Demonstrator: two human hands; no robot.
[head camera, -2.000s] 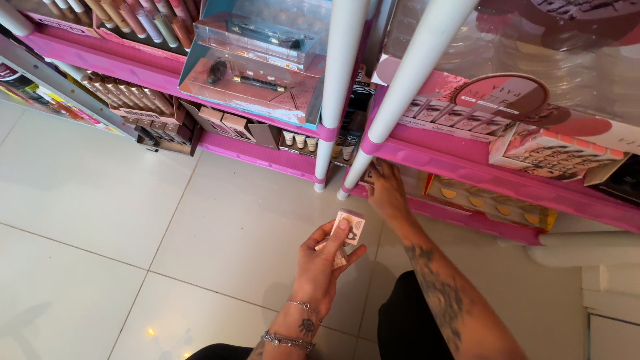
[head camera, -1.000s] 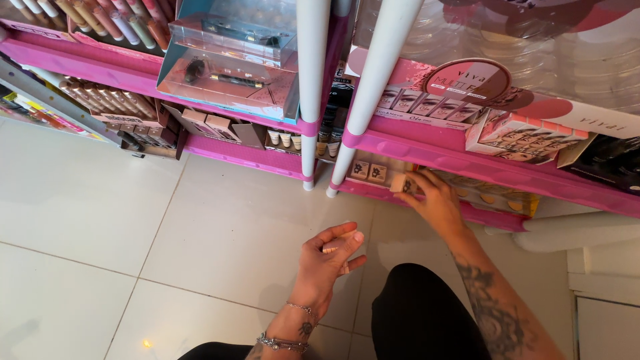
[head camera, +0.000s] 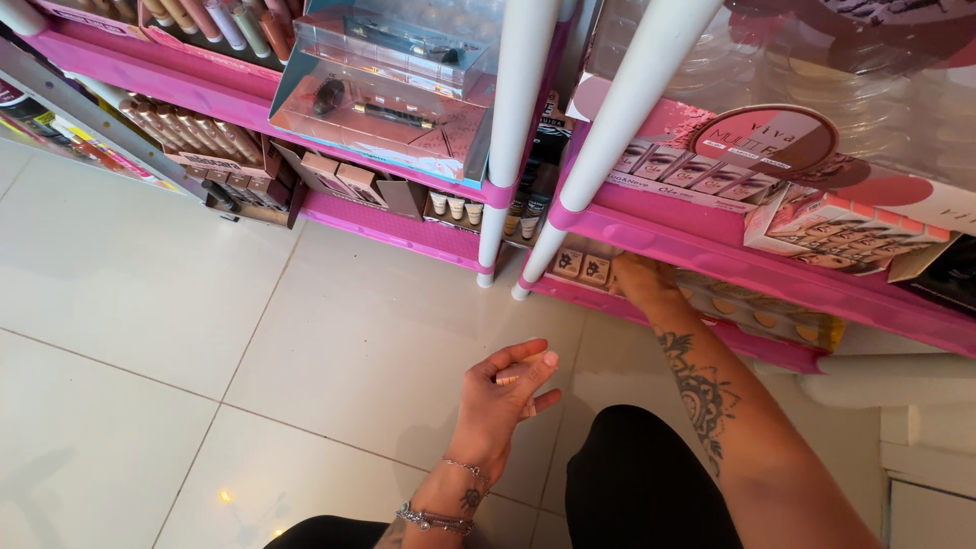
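My left hand (head camera: 503, 389) is held above the floor tiles at lower centre, its fingers curled around a small pale pink box (head camera: 512, 373) that is mostly covered by the fingers. On the bottom pink shelf at right, my right hand (head camera: 640, 278) reaches in under the shelf above, its fingertips hidden at the back. Just left of it two small square boxes (head camera: 595, 269) with dark print stand side by side. Whether my right hand holds a box cannot be seen.
White shelf posts (head camera: 610, 107) rise left of my right arm. An upper pink shelf (head camera: 686, 248) with boxed cosmetics overhangs that hand. Compacts in a yellow-edged tray (head camera: 762, 309) lie right of it. Another pink shelf unit (head camera: 389, 232) stands at left. My black-clad knee (head camera: 640, 473) is below.
One second ago my right hand held a small box in front of the bottom shelf; now it is further in. My left hand has turned, so its box shows less than two seconds ago.
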